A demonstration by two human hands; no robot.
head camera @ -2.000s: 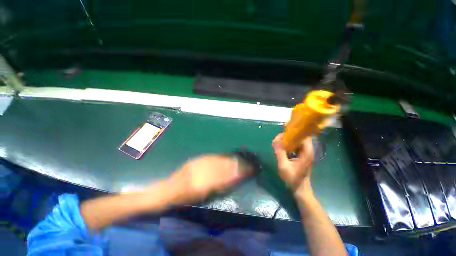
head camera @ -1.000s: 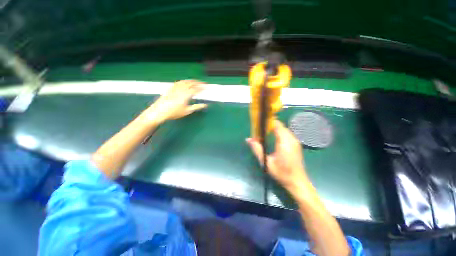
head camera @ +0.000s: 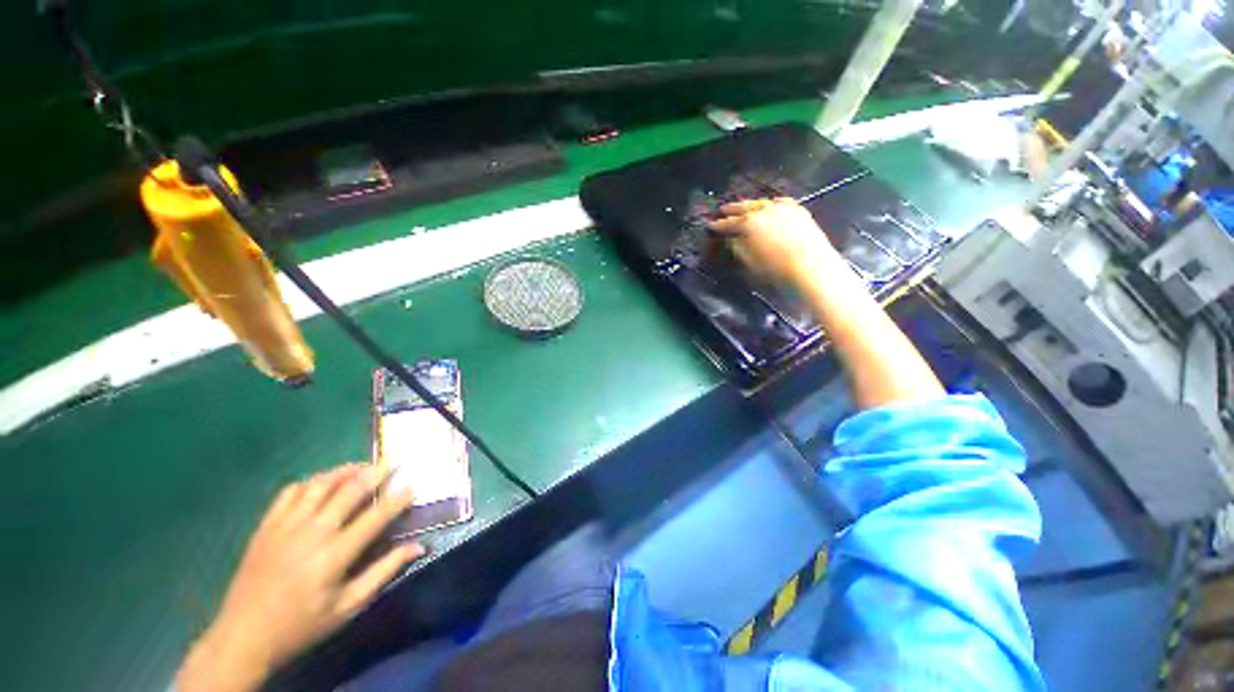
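A smartphone body (head camera: 428, 457) lies on the dark green bench, dark end away from me, with a white middle. My left hand (head camera: 318, 548) is spread at its left side, fingertips at its edge. My right hand (head camera: 774, 241) reaches over the black parts tray (head camera: 731, 304); its fingertips are at small dark pieces, and whether it grips one cannot be told. The yellow-orange electric screwdriver (head camera: 227, 270) hangs free at the left. Its black cable (head camera: 355, 329) crosses in front of the phone.
The round mesh screw dish (head camera: 535, 296) sits between phone and tray. A white rail (head camera: 393, 249) runs behind, with the green conveyor belt (head camera: 474, 204) and more phones beyond it. Grey equipment (head camera: 1083, 365) stands at the right, and a person's pale sleeve shows top right.
The view has swung right. My right hand has let go of the screwdriver and moved onto the black tray. My left hand has come from near the rail to the phone.
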